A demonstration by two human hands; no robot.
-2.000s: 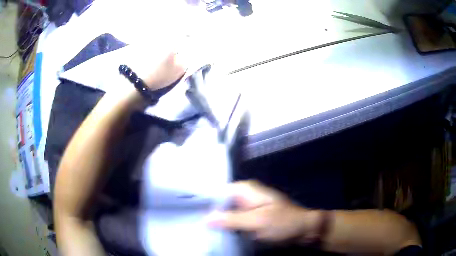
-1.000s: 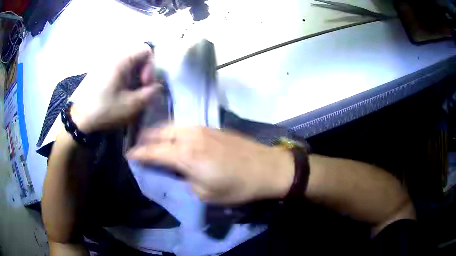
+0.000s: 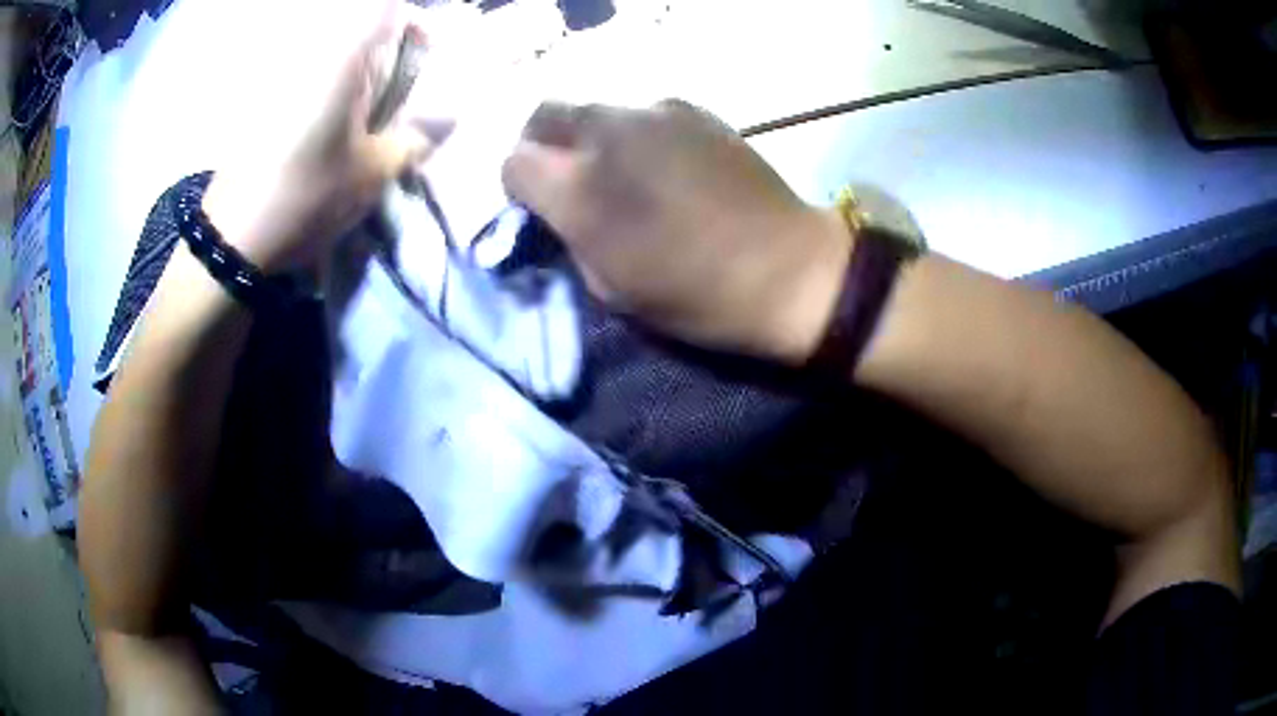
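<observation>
My left hand (image 3: 329, 161) is bare, wears a black bead bracelet and is at upper left, pinching the garment's upper edge; glare blurs its fingers. My right hand (image 3: 672, 210), with a dark red watch strap, is closed on the garment's top edge to the right. Between and below the hands hang the pale lining (image 3: 448, 434), crumpled with frayed dark edges, and the dark woven cloth (image 3: 658, 399). The cloth spills over the table edge onto my lap.
A white table (image 3: 966, 175) has a ruler-marked front edge (image 3: 1162, 266). A slim pointed metal tool (image 3: 1015, 28) lies at upper right beside a brown-and-black rectangular item (image 3: 1218, 84). Dark blurred parts (image 3: 581, 11) show at the top. A striped dark piece (image 3: 147, 266) lies at left.
Both hands have moved up, the right one well up from the lower middle. The garment is now raised between them, with its lining crumpled and dark cloth spread below my right hand.
</observation>
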